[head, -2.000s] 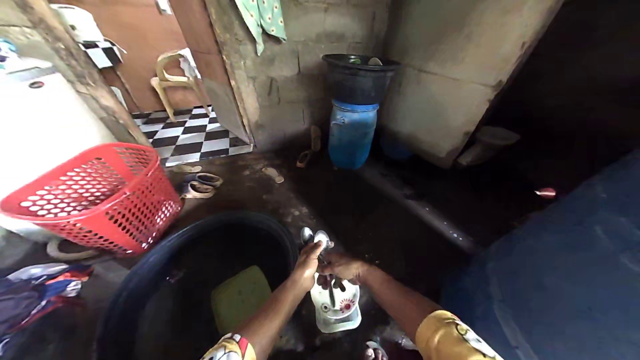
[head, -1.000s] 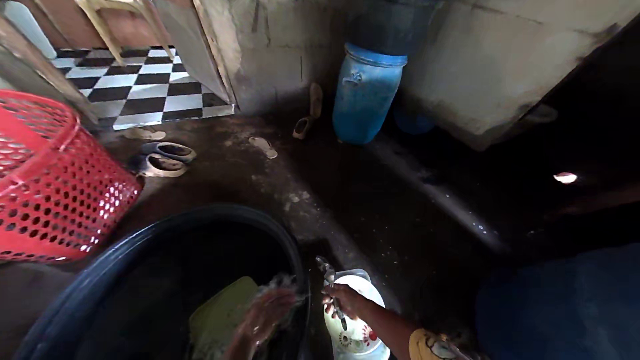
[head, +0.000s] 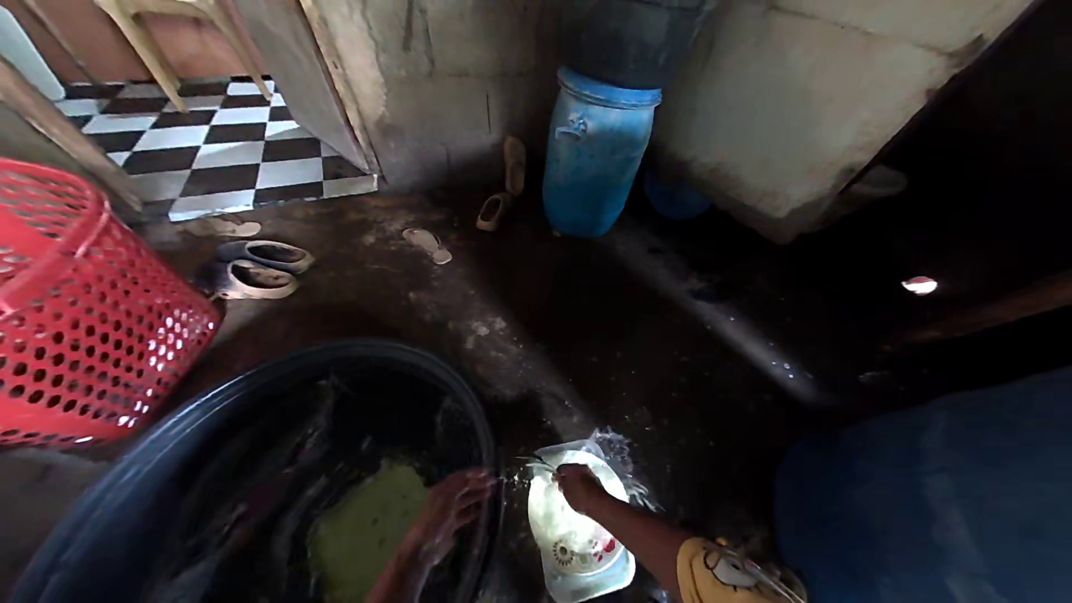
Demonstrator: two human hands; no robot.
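Note:
Over the inner right rim of a large black tub [head: 381, 345], my left hand [head: 456, 507] is held with fingers apart and nothing in it. A greenish flat object [head: 364, 528] lies in the tub's water. My right hand [head: 578, 488] is closed over a white plate with a flower pattern [head: 578, 528], which rests with a pale tray-like container [head: 590, 586] on the dark floor. Thin metal cutlery [head: 536, 462] sticks out of this hand, blurred; its kind is hard to tell. Water splashes at the plate's far edge.
A red perforated plastic basket [head: 100, 335] stands at the left, by dark clogs [head: 255, 280]. Sandals [head: 427, 244] lie farther off. A blue drum [head: 599, 155] stands by the wall under a dark basin. At the right is a large blue surface [head: 930, 486]. A doorway shows checkered tiles.
My left hand was beside the right one, then went into the tub's water, and is now lifted near its rim. My right hand has stayed above the plate. The view has tilted down.

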